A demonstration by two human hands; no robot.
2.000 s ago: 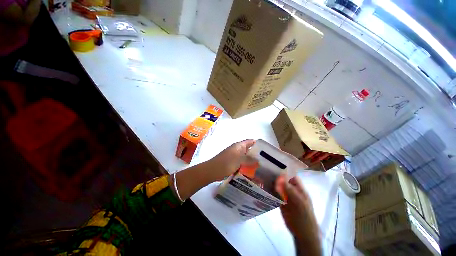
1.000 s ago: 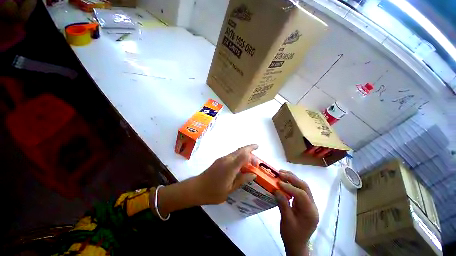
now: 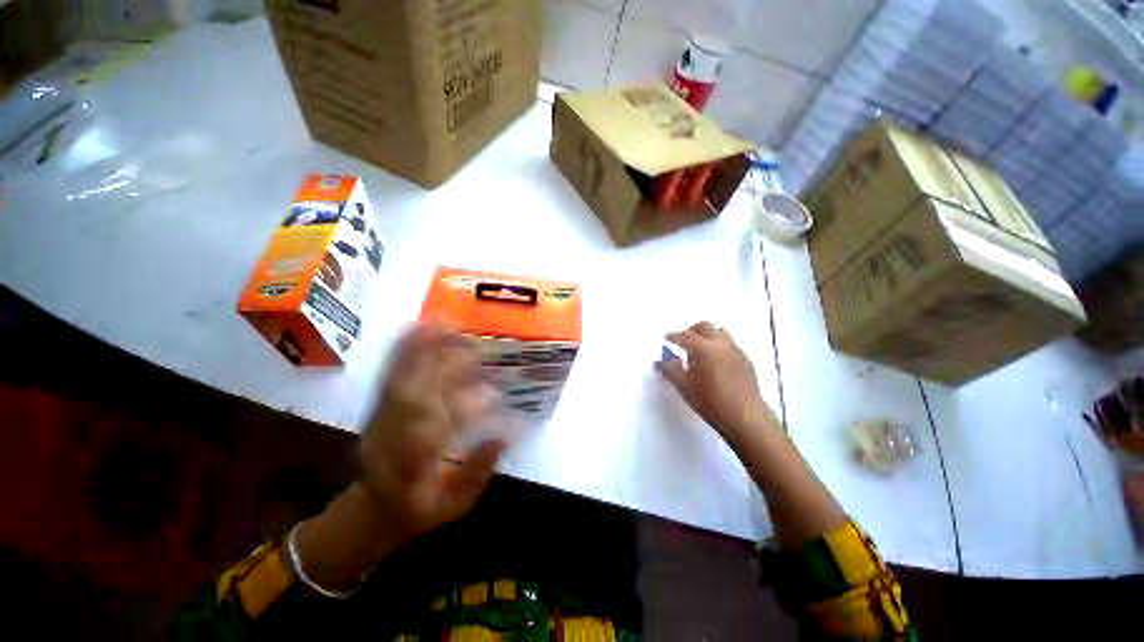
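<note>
A closed orange, black and white retail box (image 3: 506,314) stands upright on the white table, its black handle on top. My left hand (image 3: 427,426) is blurred, fingers apart, in front of the box's left side and hides part of it; I see nothing held in it. My right hand (image 3: 713,376) is low over the table, right of the box and apart from it. Its thumb and finger are around a small bluish piece (image 3: 670,354), too small to name. A second retail box (image 3: 314,270) stands to the left.
A tall brown carton (image 3: 402,75) stands at the back. An open brown carton (image 3: 627,138) holds orange boxes, with a tape roll (image 3: 784,216) beside it. Closed cartons (image 3: 891,276) stand right. A crumpled pale pile (image 3: 882,445) lies near right; a red-labelled bottle (image 3: 696,75) is by the wall.
The view has turned right and down. The box top that both hands were folding is now closed. Both hands have let go of it; my right hand has moved away to the right.
</note>
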